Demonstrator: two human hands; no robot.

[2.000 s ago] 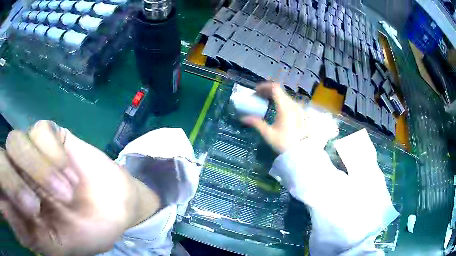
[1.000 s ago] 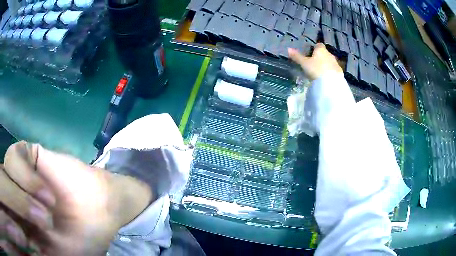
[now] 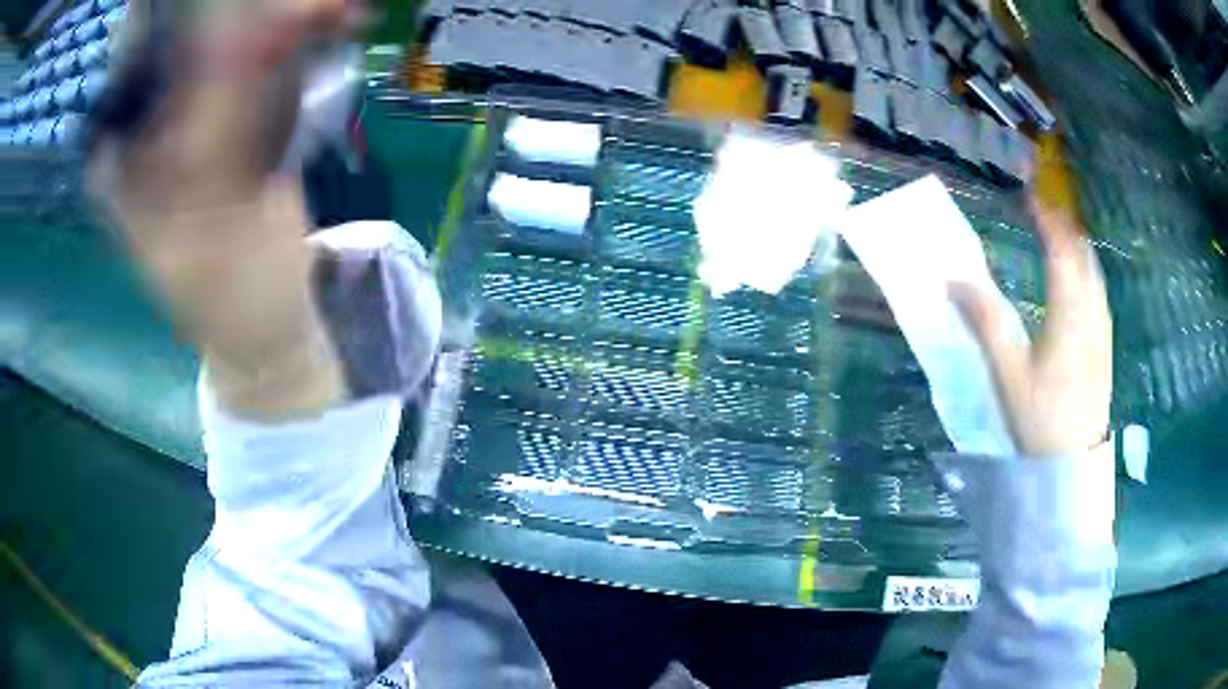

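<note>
My left hand [image 3: 222,175] is raised at the upper left and badly blurred. Something dark shows beside its fingers, but whether it is held is unclear. My right hand [image 3: 1057,350] is at the right with thumb and fingers spread. Its thumb overlaps a long white strip [image 3: 936,296] lying on the clear tray [image 3: 458,404]; contact is unclear. Two white rounded blocks [image 3: 550,140] lie one below the other in the tray's top left pockets. A crumpled bright white lump [image 3: 768,213] lies between them and the strip.
Grey parts [image 3: 552,51] stand in tight rows at the back on an orange-brown tray [image 3: 714,92]. Stacked trays of white pieces [image 3: 61,88] are at the far left. The black heat gun [image 3: 339,175] is mostly hidden behind my left hand. A small label [image 3: 929,594] sits at the bench's front edge.
My left hand has risen from the lower left to the upper left. My right hand has moved from the grey rows down to the strip. The strip and lump are now uncovered.
</note>
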